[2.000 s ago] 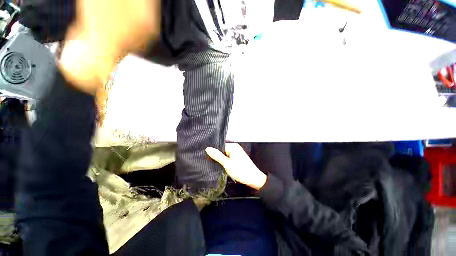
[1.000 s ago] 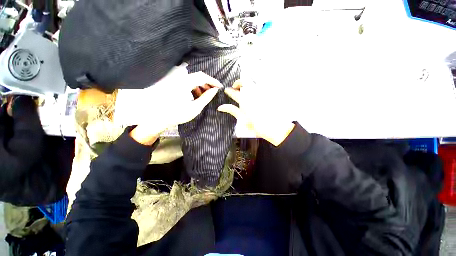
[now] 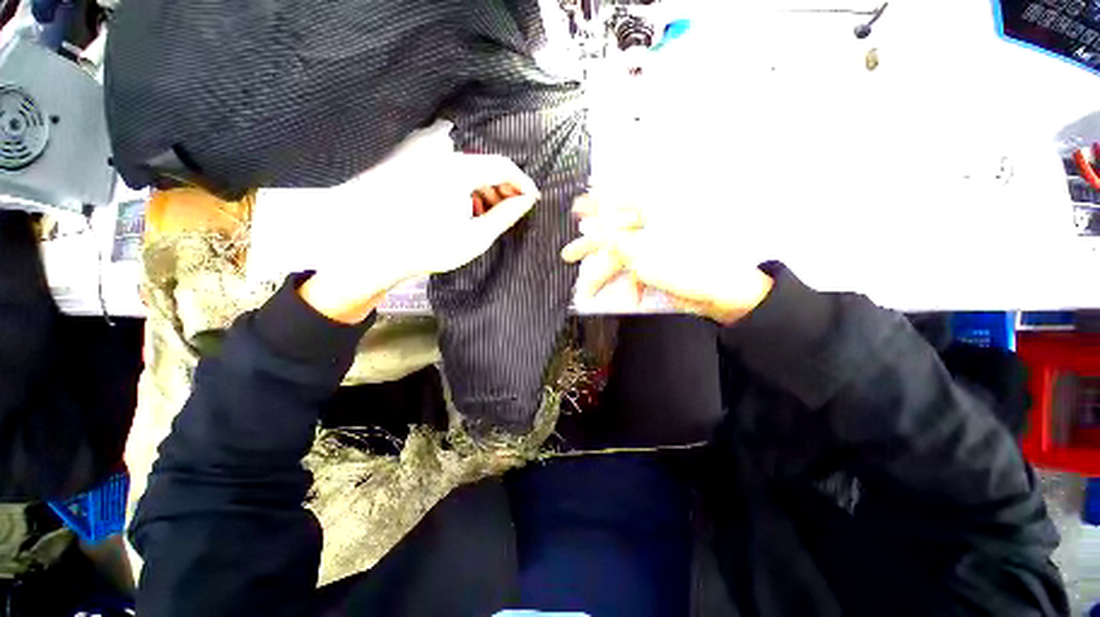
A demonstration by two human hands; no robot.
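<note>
A dark garment with fine pale pinstripes [image 3: 326, 90] lies bunched at the upper left of the white table. Its narrow striped end [image 3: 501, 313] runs from the needle area [image 3: 577, 72] down over the table's front edge. My left hand [image 3: 446, 217] lies on the striped cloth, its thumb and forefinger pinched together on it; glare washes out the back of the hand. My right hand [image 3: 639, 256] is at the cloth's right edge, palm partly up, fingers apart and holding nothing. Needle details are lost in glare at the top.
Frayed khaki cloth [image 3: 386, 494] with thread scraps hangs at the table edge and my lap. A grey box with a round grille [image 3: 48, 127] stands left. Black cloth lies below the table at right, beside a red crate [image 3: 1062, 404]. A control panel [image 3: 1055, 27] is at upper right.
Since a second ago my right hand has let go of the striped cloth's edge, its fingers spreading slightly to the right. Both hands were brought together on the cloth after being apart two seconds ago.
</note>
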